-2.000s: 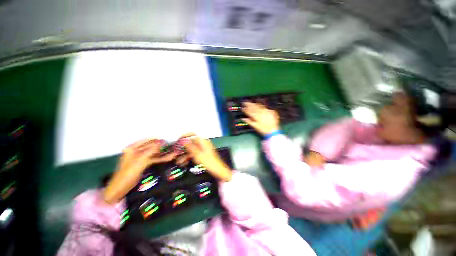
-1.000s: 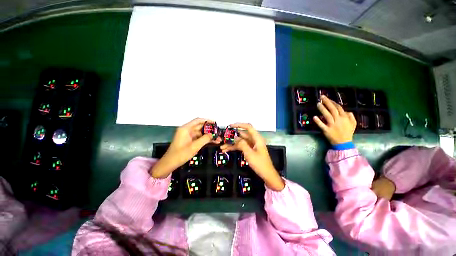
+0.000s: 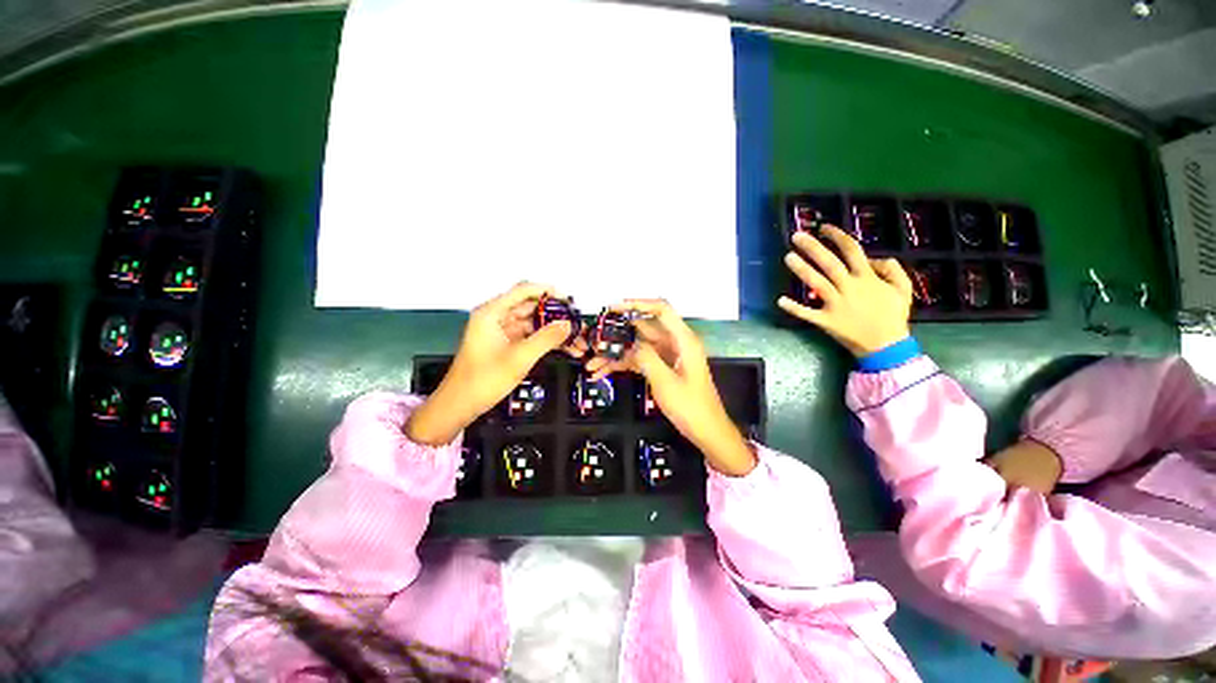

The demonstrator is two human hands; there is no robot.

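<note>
My left hand holds a round black smartwatch unit between thumb and fingers, its lit screen up. My right hand holds a second smartwatch unit the same way. The two units are side by side, just above the near edge of the white sheet. Below my hands lies a black compartment tray with several lit units in its pockets; my hands and sleeves hide part of it.
A long black tray of lit units lies at the left. Another tray lies at the right, with a neighbouring worker's hand over it. Thin looped cables lie at the far right. A grey vented box stands beyond.
The view has steadied and tilted down since the oldest frame. Both units stay in my hands; their screens show less red than a second ago. The neighbour's hand has shifted left.
</note>
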